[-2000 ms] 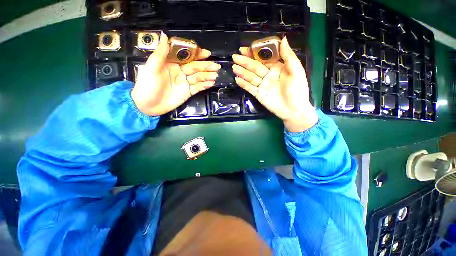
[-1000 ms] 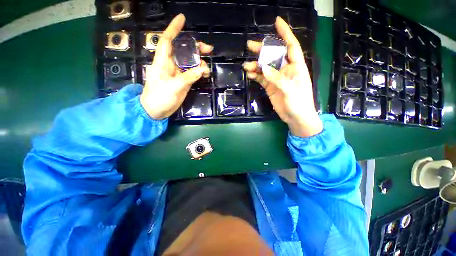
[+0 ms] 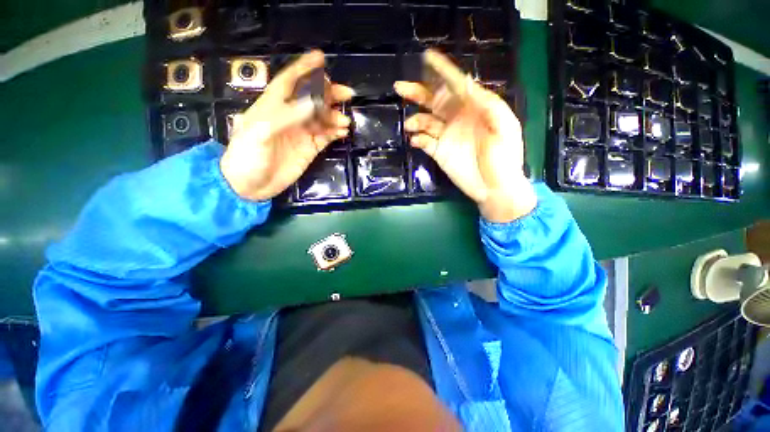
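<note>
My left hand [image 3: 274,135] holds a smartwatch head [image 3: 314,91] between thumb and fingers, over the black blister tray [image 3: 384,202]. The watch is turned nearly edge-on and is blurred. My right hand [image 3: 473,135] holds a second smartwatch head [image 3: 442,89], also tilted and blurred, over the same tray. Both hands are bare, palms turned partly up. Several gold watches with dark round centres, such as this one [image 3: 247,72], lie face down in the tray's left pockets. The hands hide part of the tray.
A silver-white piece with a dark round centre [image 3: 330,252] lies on the green mat [image 3: 397,245] near me. Another black tray [image 3: 646,126] lies at the right. A small fan [image 3: 728,277] and a lower tray [image 3: 688,375] with a few round pieces are at the lower right.
Both watches showed their backs two seconds ago, then their glossy fronts one second ago, the right one lit whitish. Now both are turned nearly edge-on, still held.
</note>
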